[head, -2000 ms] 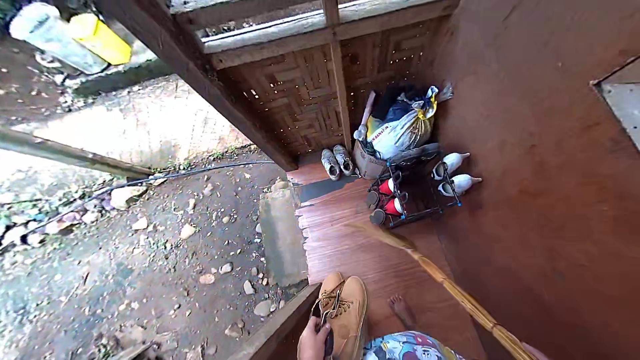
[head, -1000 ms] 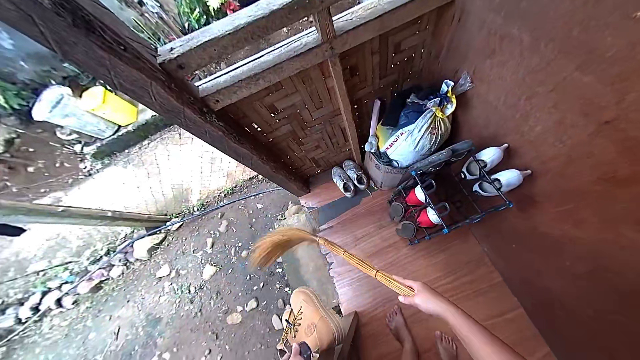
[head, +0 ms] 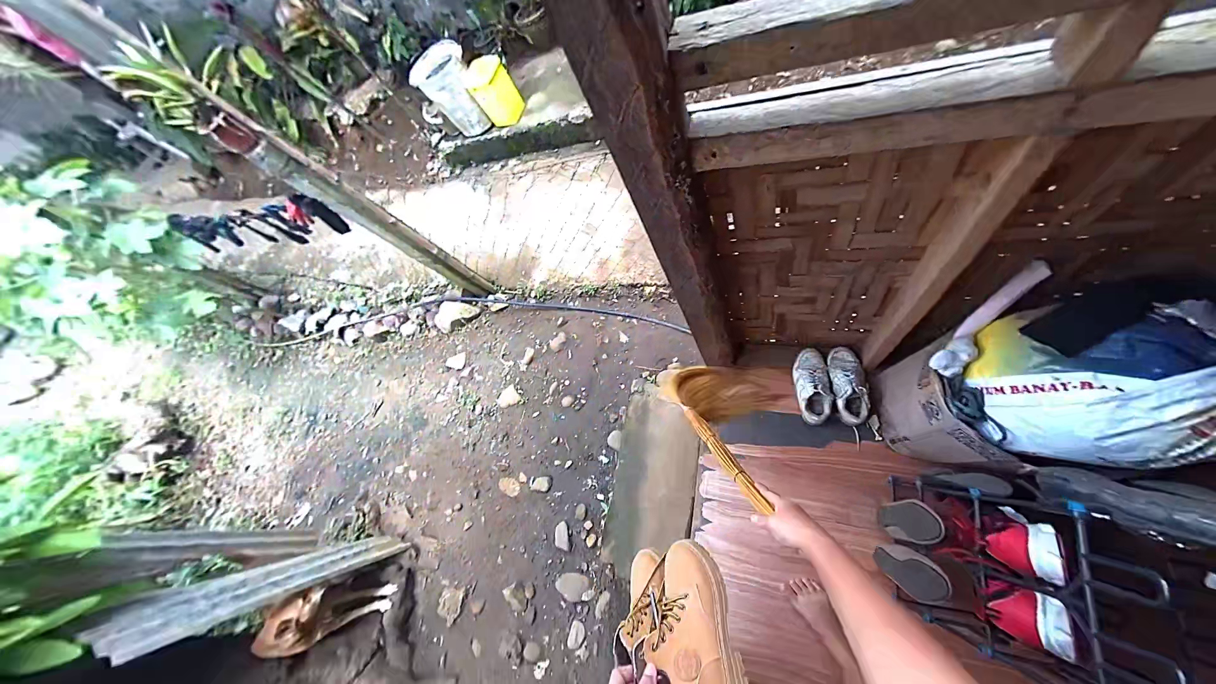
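My right hand (head: pixel 787 519) grips the handle of a soft fiber broom (head: pixel 727 461). The bristles, a bit blurred, lie over the edge of the wood-look floor, left of a pair of worn sneakers (head: pixel 829 385). At the bottom edge my left hand (head: pixel 635 673) shows only its fingertips, closed on a pair of tan lace-up boots (head: pixel 686 613) at their collars. The boots hang toes up, close to the concrete step (head: pixel 648 480). One bare foot (head: pixel 809 598) stands on the floor below the right forearm.
A shoe rack (head: pixel 1083 560) with red-and-white shoes stands at the right. Behind it are a cardboard box (head: pixel 917 408) and a filled sack (head: pixel 1073 418). A wooden post (head: pixel 655 180) and woven wall (head: pixel 798 237) border the floor. Stony ground (head: pixel 456 494) lies left, with yellow container (head: pixel 495 91) beyond.
The view has swung left toward the yard. The broom has moved from over the floor, past its outer edge, to beside the sneakers. The boots remain in my left hand.
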